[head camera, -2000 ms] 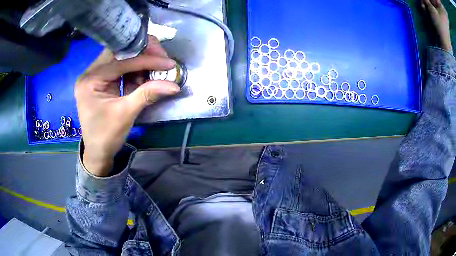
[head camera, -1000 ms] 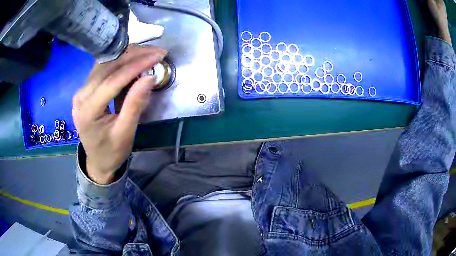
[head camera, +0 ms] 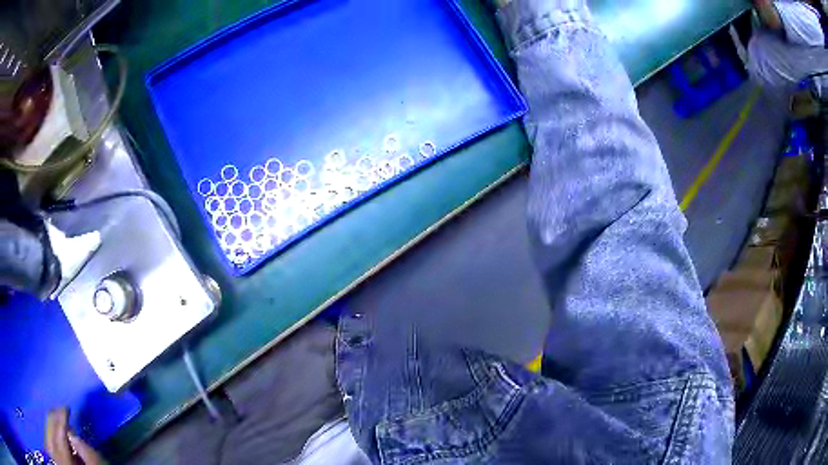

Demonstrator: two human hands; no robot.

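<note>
The round metal fixture [head camera: 114, 298] stands on the silver base plate [head camera: 168, 313]; its top looks bright and round, and I cannot tell if a ring sits on it. The right blue tray [head camera: 363, 77] holds many thin silvery rings [head camera: 241, 205] massed along its near edge. My left hand [head camera: 68, 442] is at the bottom left, cut off by the frame edge, over the left blue tray [head camera: 36, 354] beside a few rings [head camera: 34, 457]. Whether its fingers hold a ring cannot be told. My right hand is beyond the top edge; only its denim sleeve [head camera: 581, 136] shows clearly.
The dark machine head [head camera: 25, 259] hangs left of the fixture. A crumpled white piece [head camera: 74, 252] lies at the plate's rear. A grey cable [head camera: 195, 371] hangs off the front. Another person's arm and pale sleeve [head camera: 788, 41] show top right, above cartons [head camera: 749, 300].
The view has swung to the right, so the trays and plate appear tilted and further left. My left hand has left the fixture and is down at the left tray.
</note>
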